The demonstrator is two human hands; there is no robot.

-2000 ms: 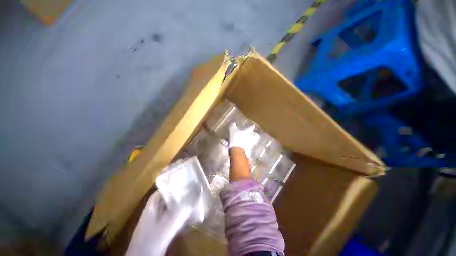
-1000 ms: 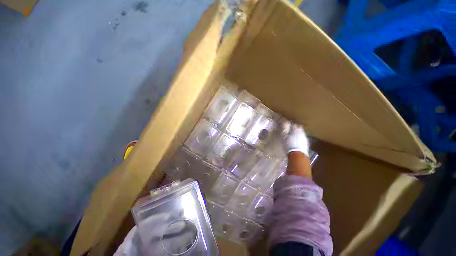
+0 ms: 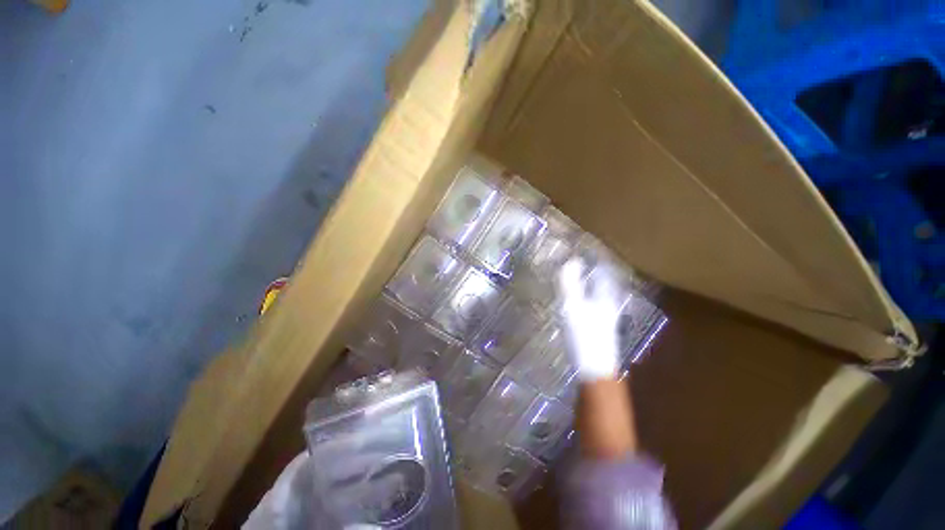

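Rows of clear plastic boxes (image 3: 471, 302) lie at the bottom of a large open brown carton (image 3: 342, 243). My right hand (image 3: 593, 326), in a white glove and a purple sleeve, is over the boxes near the carton's far right wall. It is blurred, and I cannot tell whether it grips a box. My left hand (image 3: 280, 502), white-gloved, is at the bottom left edge, partly cut off and behind a clear plastic box (image 3: 381, 455) that it holds up. This box has a round recess on its face.
A blue plastic stool (image 3: 881, 114) stands beyond the carton's right wall. Grey floor (image 3: 155, 155) shows on the left, with a small yellow and red mark (image 3: 274, 295) beside the carton. The carton's tall walls surround the boxes.
My right hand went from the middle of the boxes toward the far right wall, then slightly back left. My left hand still holds a clear box, now lower in view. The view has moved closer to the carton.
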